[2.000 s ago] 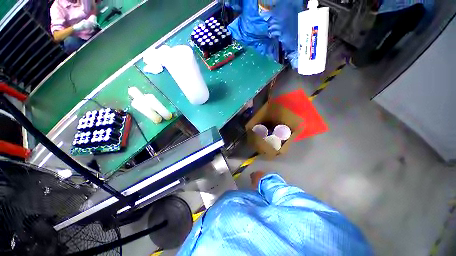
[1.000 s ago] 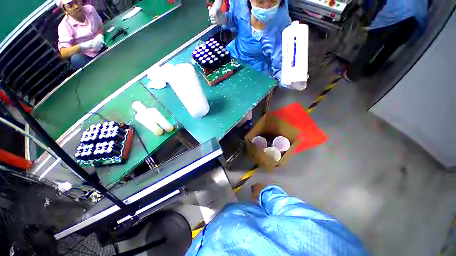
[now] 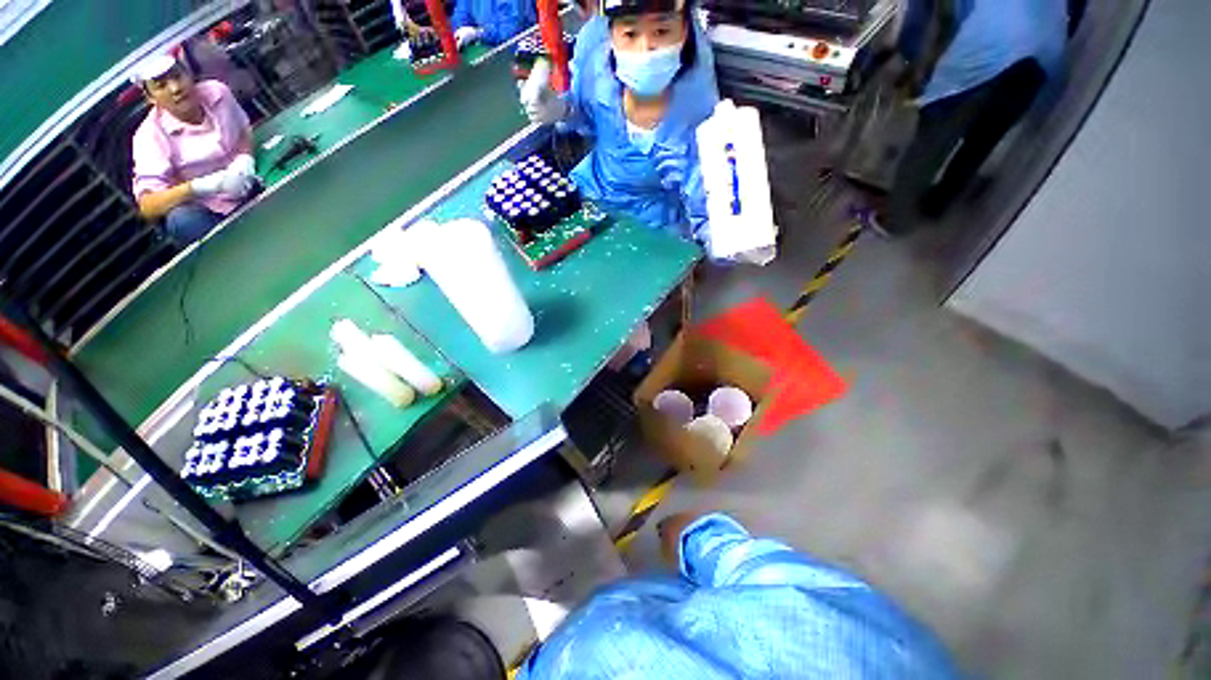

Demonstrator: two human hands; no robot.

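My left hand [image 3: 668, 534] is small, blurred and partly covered by my blue sleeve, low in the middle; I cannot tell its finger shape or whether it holds anything. My right hand is not in view. A tall white plastic tub [image 3: 481, 295] lies tilted on the green bench. Two cream bottles [image 3: 385, 364] lie beside it. A circuit board with dark, pale-topped capacitors [image 3: 246, 438] sits at the bench's left end. A similar board [image 3: 538, 202] sits in front of a masked worker in blue. A white block-shaped item with blue print [image 3: 737, 183] is upright at that worker's arm.
A brown carton [image 3: 667, 448] with white cups stands on the floor by a red sheet [image 3: 784, 359]. A dark-edged panel [image 3: 399, 511] and black pole lie at lower left. A pink-shirted person sits across the green conveyor. Another person stands at upper right beside a grey panel [image 3: 1076, 226].
The view has shifted, so the bench and boards sit lower and more of the masked worker shows. The white printed item has turned and moved left and down. My hand shows little change.
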